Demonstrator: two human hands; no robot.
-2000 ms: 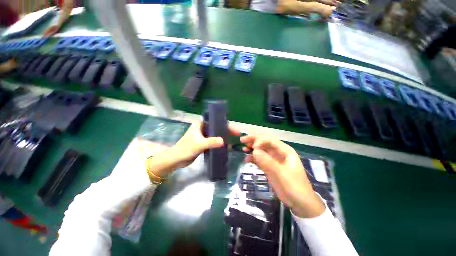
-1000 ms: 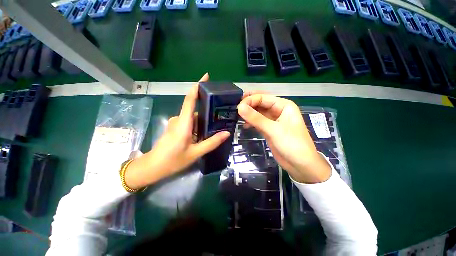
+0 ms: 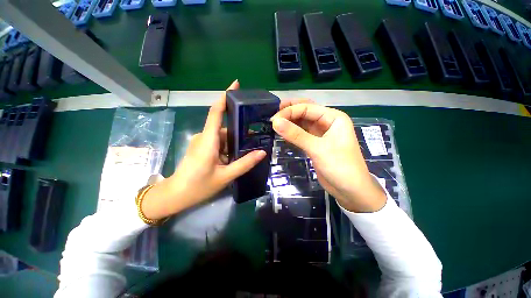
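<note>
My left hand (image 3: 204, 160) holds a dark grey-black housing (image 3: 248, 169) upright and slightly tilted above the bench, its window end up and facing me. The left thumb lies across its front below the window opening. My right hand (image 3: 326, 145) has thumb and index finger pinched at the right edge of the window opening. A small dark piece seems to be between these fingertips, but it is hard to make out. The die-cut sheet (image 3: 300, 224), glossy black with pale lines, lies on the bench below the hands.
Bagged sheets (image 3: 372, 142) lie right of the open sheet. A long plastic bag of parts (image 3: 125, 174) lies left, beside shiny clear film (image 3: 204, 224). More housings (image 3: 317, 49) stand on the belt behind a pale rail (image 3: 396, 100). A grey post (image 3: 81, 52) crosses upper left. A dark housing (image 3: 48, 212) lies far left.
The view has tilted down from the far bench. The housing has turned so its window end faces me, and the right fingertips have come to its window. Over the last second both hands barely moved.
</note>
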